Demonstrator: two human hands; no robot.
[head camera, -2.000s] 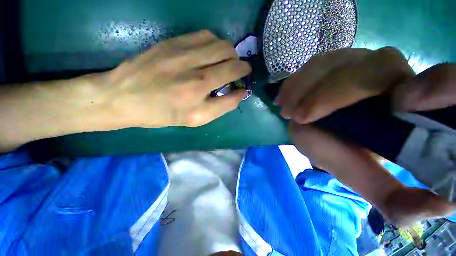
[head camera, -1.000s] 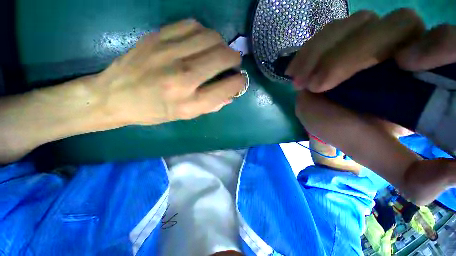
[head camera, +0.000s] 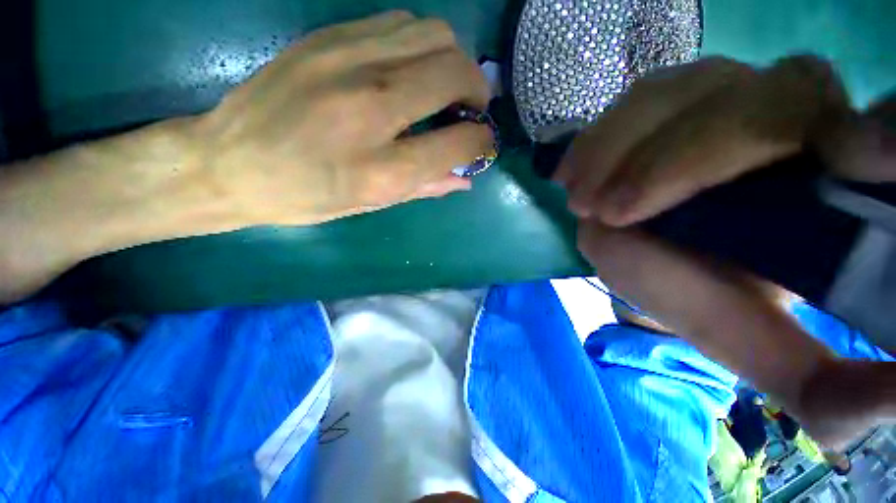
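My left hand (head camera: 344, 128) is over the green mat, its fingertips pinching a small round assembly (head camera: 478, 162) with a silvery rim. Only part of the rim shows between the fingers. My right hand (head camera: 688, 147) is closed around the black grip of an electric screwdriver (head camera: 761, 221), slightly blurred. The black nose points left toward the assembly, with a gap between them; the bit tip cannot be made out. The silver-grey screw plate (head camera: 575, 69), full of tiny holes, lies behind the nose, partly covered by my right hand.
The green mat (head camera: 344, 270) ends at a front edge near my blue smock. Dark specks lie on it behind my left wrist. A small white label (head camera: 489, 74) is partly hidden beside the plate. At the lower right, yellow-green and dark shapes show beyond the smock.
Since one second ago my right hand and the screwdriver have moved down and slightly left, off the plate's lower edge. My left hand has shifted slightly up and right, still pinching the assembly.
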